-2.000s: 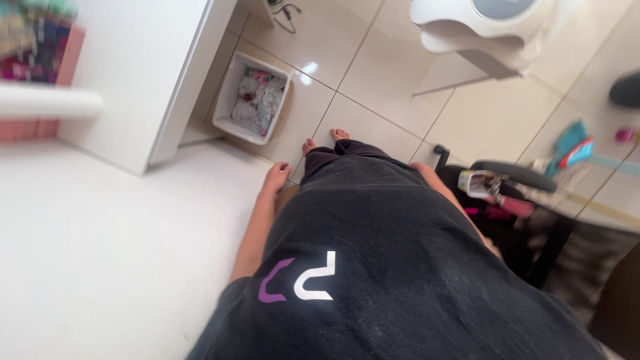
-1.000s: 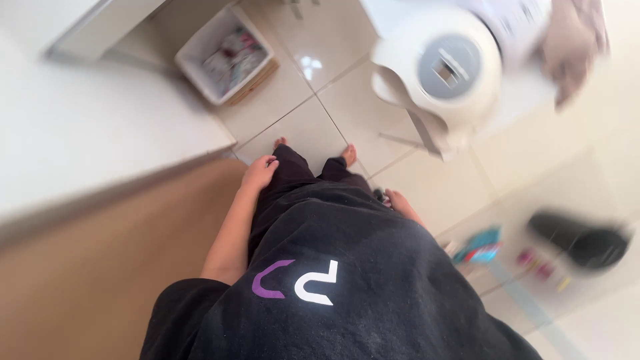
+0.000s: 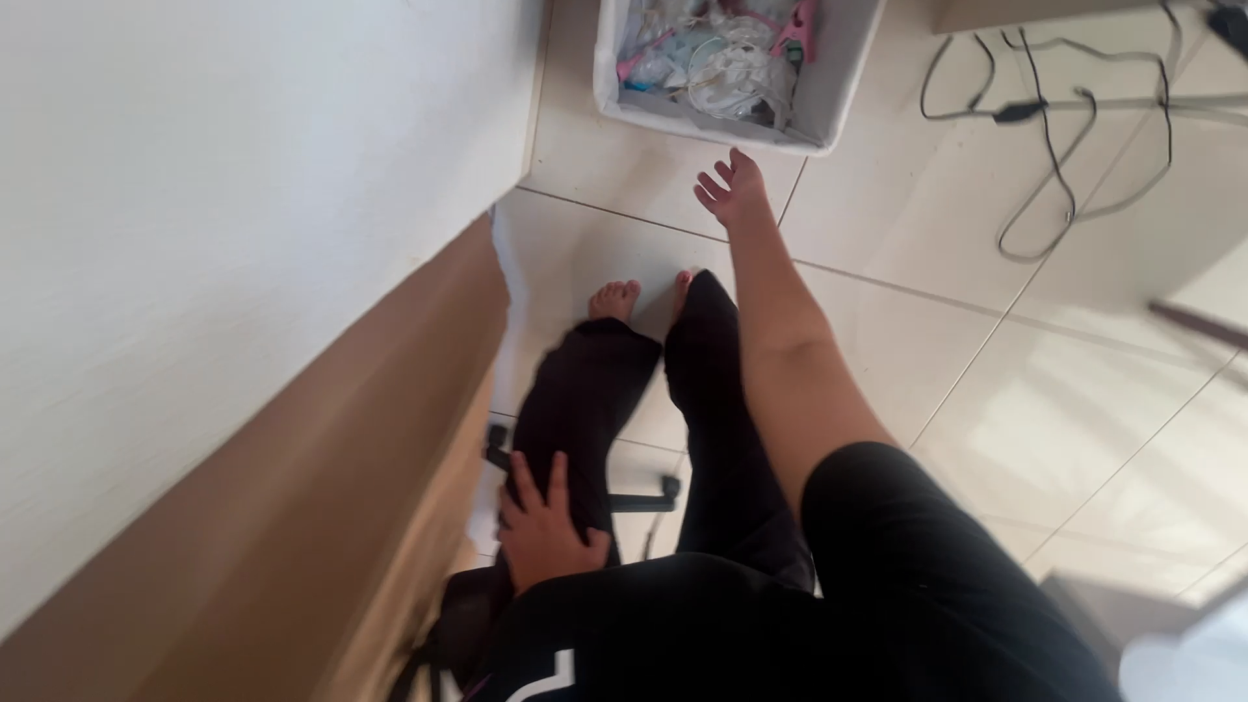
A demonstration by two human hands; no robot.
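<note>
My right hand (image 3: 731, 190) is stretched forward, just short of the near rim of a white lined bin (image 3: 721, 127). Its fingers are apart and hold nothing. Inside the bin lie crumpled clear plastic and paper scraps (image 3: 736, 83) and a pink plastic piece (image 3: 798, 34). My left hand (image 3: 548, 531) rests with spread fingers on the thigh of my dark trousers (image 3: 585, 390), and nothing is held in it. Both bare feet are on the tiled floor beyond the trouser hems.
A white surface (image 3: 244, 175) with a brown side panel (image 3: 292, 487) runs along the left. Black and grey cables (image 3: 1048, 146) lie looped on the floor at the upper right. Dark chair-base parts with a caster (image 3: 670, 487) show between my legs.
My right hand has moved from beside my hip out towards the bin. My left hand now lies spread on my thigh. The view has shifted closer to the bin.
</note>
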